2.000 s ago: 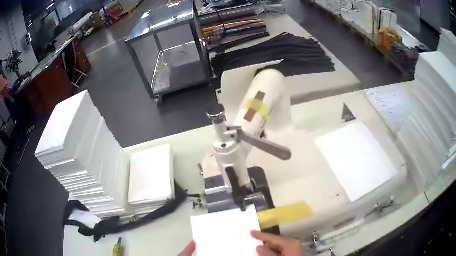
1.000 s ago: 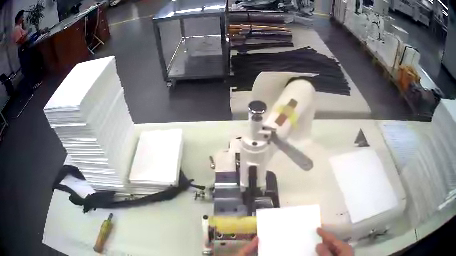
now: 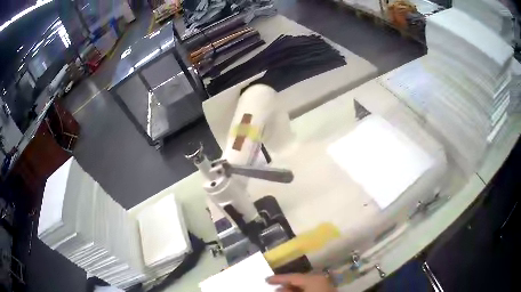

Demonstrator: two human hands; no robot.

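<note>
A white sheet [image 3: 241,277] lies at the front of the machine's metal feed area [image 3: 247,244], at the bottom edge of the picture. My right hand [image 3: 303,282] holds the sheet's right edge with its fingertips; the hand is cut off by the bottom edge. My left hand is not in view. A yellow strip [image 3: 303,245] crosses the machine front just above my right hand. The grey lever [image 3: 263,173] angles right from the upright post. White sheets [image 3: 384,159] lie on the machine cover to the right.
A tall white stack [image 3: 85,228] stands at the left, with a lower stack [image 3: 163,231] beside it and a black strip [image 3: 191,255] around its base. Another tall stack [image 3: 457,80] is at the right. Behind stand a metal trolley [image 3: 157,85] and a table with black strips [image 3: 285,60].
The view has tilted and turned. The sheet and my right hand now show farther left and lower, at the metal feed area. My left hand and the screwdriver have left the picture.
</note>
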